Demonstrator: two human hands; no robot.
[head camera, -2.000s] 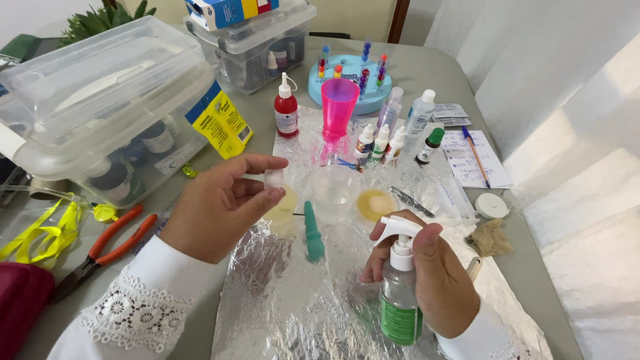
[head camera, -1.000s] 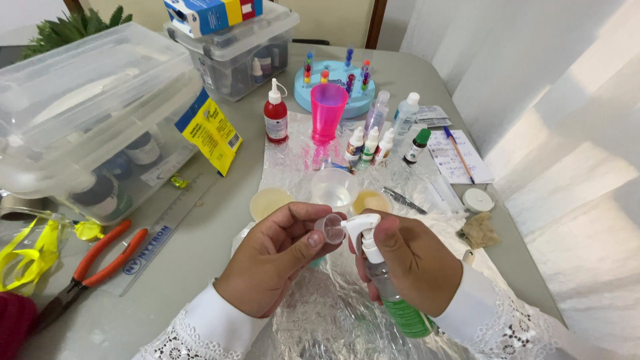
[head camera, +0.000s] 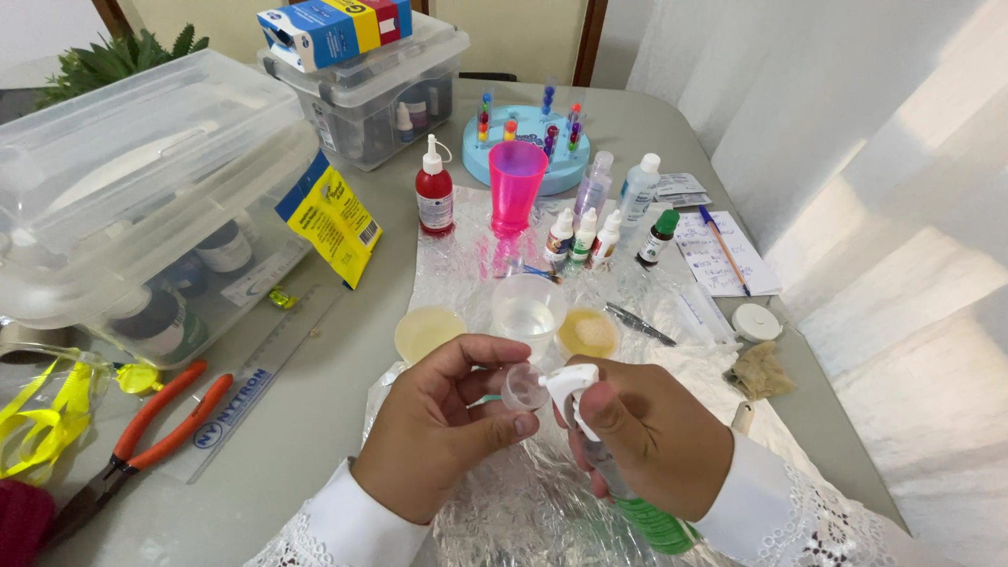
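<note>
My left hand pinches a small clear plastic cup, tilted with its mouth toward the right. Around a clear spray bottle with a green label my right hand is closed, the thumb by the white trigger head. The nozzle points at the cup's mouth. Beyond the hands, a clear tub of liquid stands between a pale yellowish dish and a dish of amber liquid with foam. A teal object shows only partly behind the left fingers.
Foil covers the middle of the table. A pink cup, red bottle and dropper bottles stand behind. Tweezers lie at right. Orange-handled pliers, a ruler and plastic boxes are at left.
Two seconds ago the hands were apart and the spray bottle upright. Both have come together, the bottle now tilted with its nozzle at the cup. Since one second ago little has changed.
</note>
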